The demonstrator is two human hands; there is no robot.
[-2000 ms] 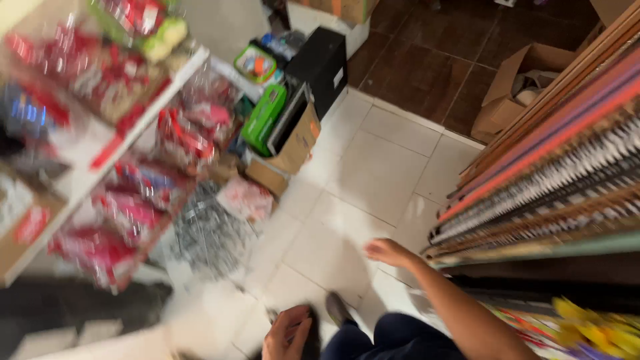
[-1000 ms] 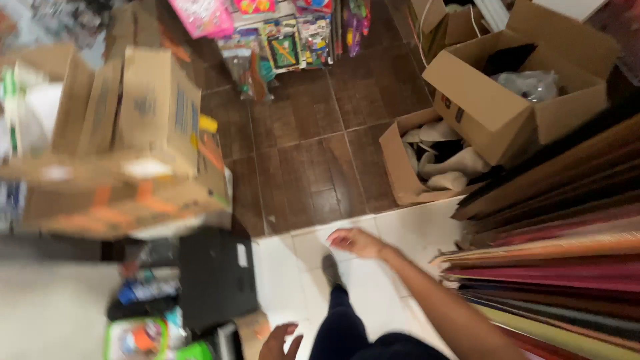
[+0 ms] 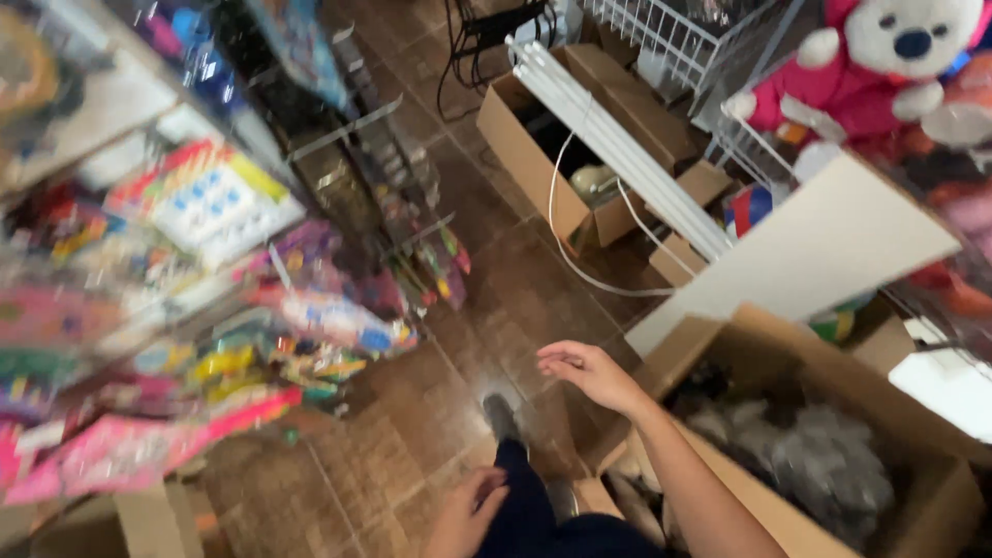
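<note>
My right hand [image 3: 590,373] hangs above the brown tiled floor [image 3: 465,372] with its fingers loosely curled and nothing in it. Just right of that forearm is an open cardboard box [image 3: 814,341] holding crumpled clear plastic [image 3: 829,457]. Low in the view, my left hand [image 3: 474,508] is beside my dark trouser leg, empty, its thumb and fingers apart. One dark shoe [image 3: 502,415] shows on the floor between the hands.
On the left, shelves hold packaged toys [image 3: 225,201]. Ahead stands a long cardboard box [image 3: 535,155] with white tubes [image 3: 620,147] and a looped white cable [image 3: 566,256] across it. A white board [image 3: 806,248] leans near a pink plush toy [image 3: 852,70].
The view has moved from white tiles and racked rolls or sheets to the brown-tiled aisle. The open boxes seen ahead a second ago now lie close on my right. Both hands stay empty.
</note>
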